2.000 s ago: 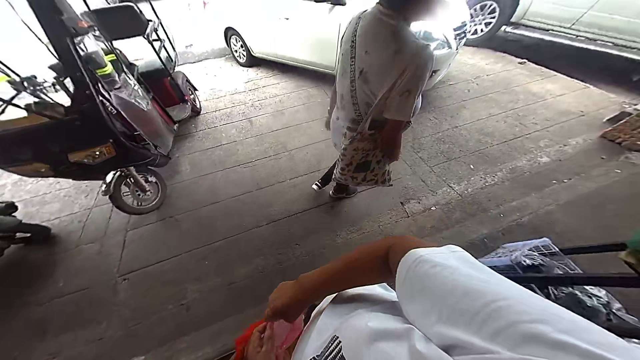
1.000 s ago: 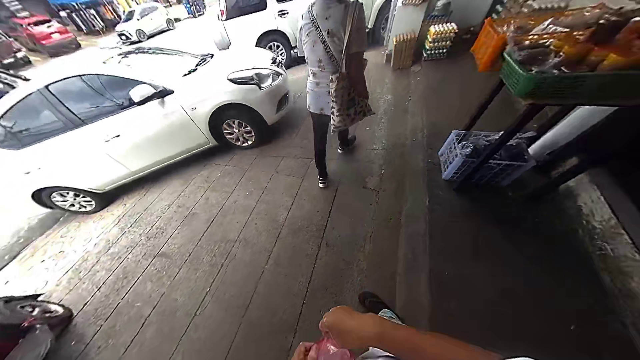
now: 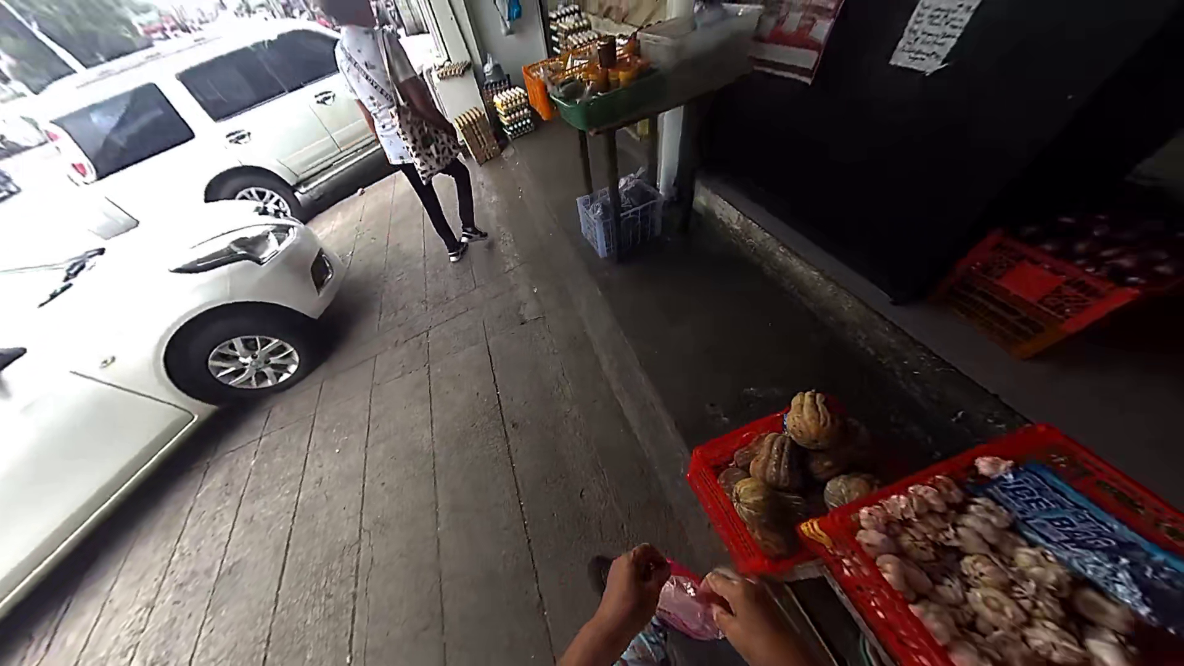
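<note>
At the bottom of the head view, my left hand (image 3: 634,585) and my right hand (image 3: 747,606) pinch a thin pink plastic bag (image 3: 689,606) between them, one at each side of it. The bag hangs down between the hands, and whether anything is inside cannot be told. Just beyond my right hand stands a red plastic crate (image 3: 708,481) of ribbed squashes (image 3: 777,461). To the right of that hand, a second red crate (image 3: 837,578) holds garlic bulbs (image 3: 994,606) with a blue printed plastic bag (image 3: 1078,532) lying over some of them.
A person (image 3: 398,111) with a patterned shoulder bag walks ahead on the paved walkway (image 3: 462,444). White vehicles (image 3: 250,268) stand on the left. Ahead are a table with a green tray (image 3: 615,106), a light blue crate (image 3: 624,227) and stacked egg trays (image 3: 513,111). A concrete kerb (image 3: 805,287) runs along the right.
The view has swung right, bringing the squash and garlic crates into sight. The person ahead has walked farther off. The pink bag remains at my hands.
</note>
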